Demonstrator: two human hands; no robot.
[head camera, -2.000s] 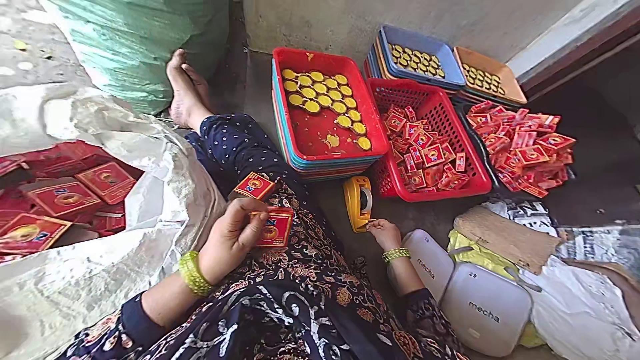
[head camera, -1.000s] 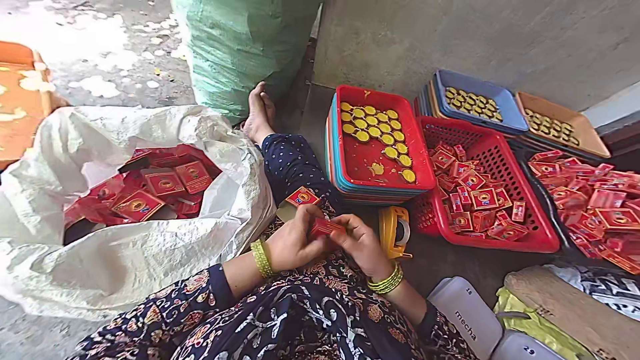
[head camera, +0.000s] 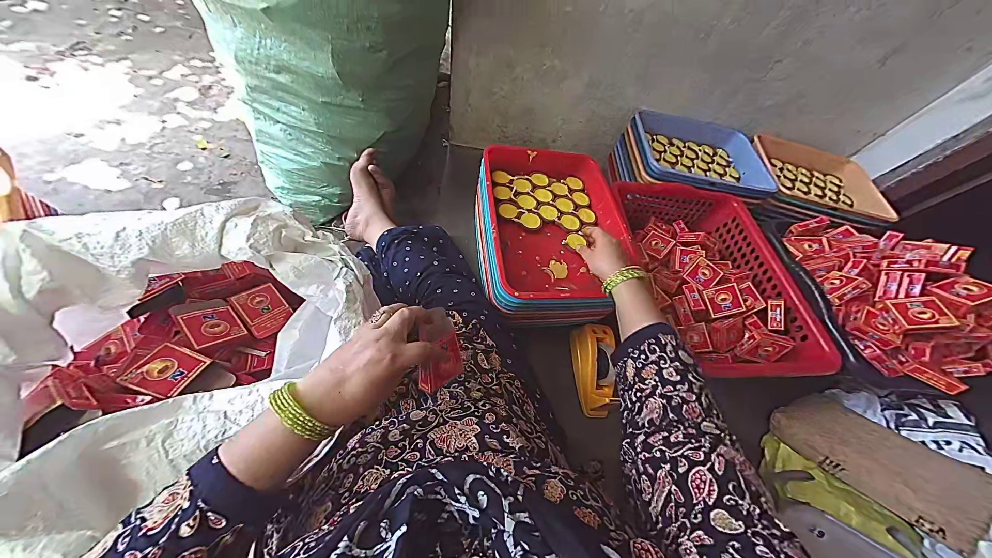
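Observation:
My left hand (head camera: 384, 360) holds a small red printed carton (head camera: 441, 363) above my lap. Over the red tray (head camera: 542, 271), my right hand (head camera: 607, 254) has its fingertips on a yellow disc with a dark rim (head camera: 575, 241). Several more such discs lie in rows in that tray, which tops a stack of trays. A white woven sack (head camera: 209, 232) at the left holds many red cartons (head camera: 211, 326). Beside the tray, a red perforated basket (head camera: 806, 341) holds small red boxes (head camera: 724, 301).
A yellow tape dispenser (head camera: 593, 372) stands beside my right forearm. Blue (head camera: 697, 122) and orange (head camera: 860, 174) trays with discs are behind the basket. More red boxes (head camera: 922, 310) are piled at the right. A large green sack (head camera: 333, 93) stands by my feet; flattened cardboard (head camera: 876, 465) lies lower right.
My hands were together at a red carton one second ago. Now they are apart: my right hand has moved to the discs in the red tray, and my left holds a carton.

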